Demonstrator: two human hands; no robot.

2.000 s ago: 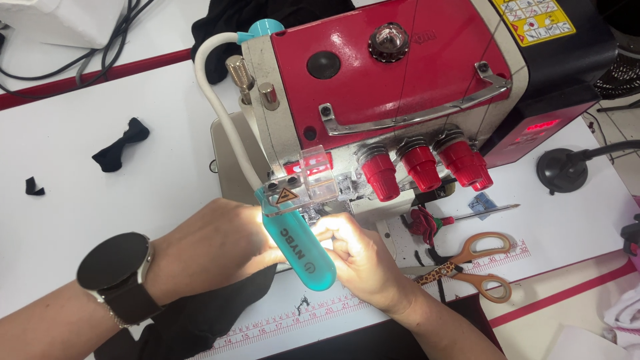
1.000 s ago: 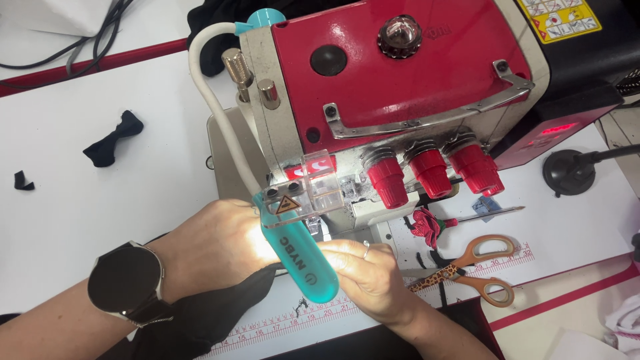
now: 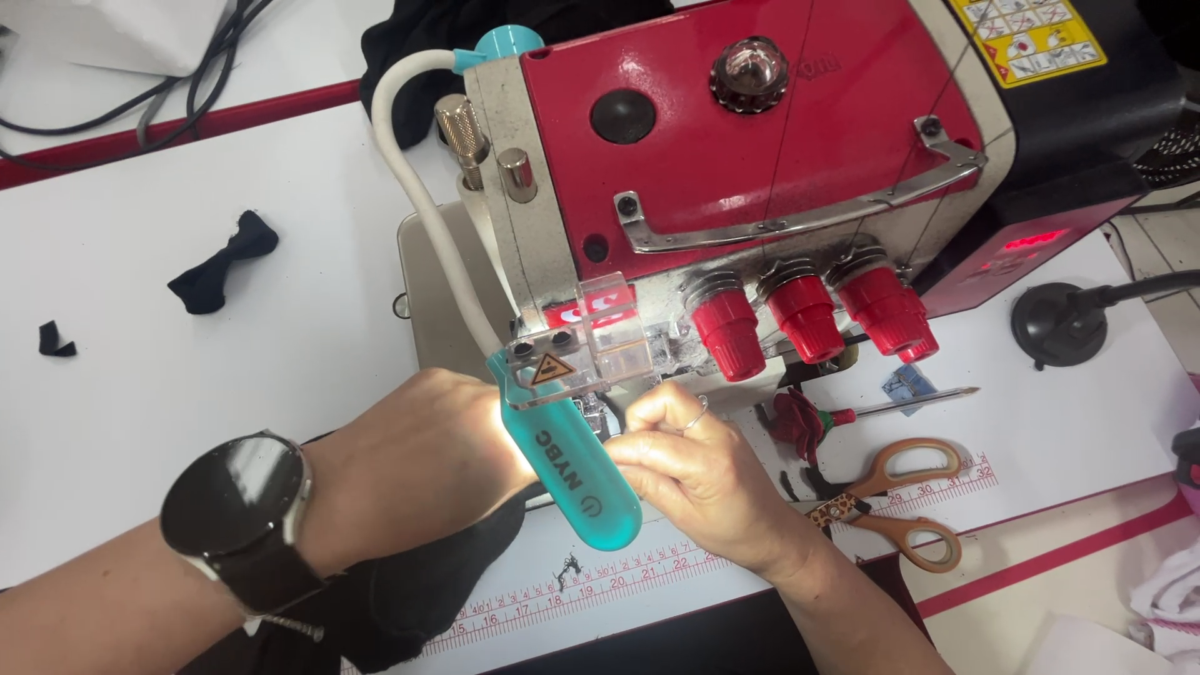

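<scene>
A red and grey industrial overlock sewing machine [image 3: 694,169] fills the upper middle. A lit teal lamp [image 3: 572,469] on a white flexible neck hangs over its needle area and hides part of both hands. My left hand [image 3: 431,459], with a watch on the wrist, lies left of the lamp by black fabric [image 3: 422,591]; its fingertips are hidden. Right of the lamp is my right hand [image 3: 694,459], fingers bent and drawn together close to the presser foot area. Whether it pinches anything cannot be seen. A clear guard [image 3: 600,361] sits above the hands.
Orange-handled scissors [image 3: 905,469], a pen with a red fabric flower [image 3: 797,422] and a black round lamp base [image 3: 1059,323] are at the right. Black scraps [image 3: 225,262] lie at the left. A printed ruler [image 3: 600,600] runs along the table's front. Black cables [image 3: 202,84] are at upper left.
My right hand's fingers have bent and drawn up toward the presser foot area. My left hand stays beside the lamp.
</scene>
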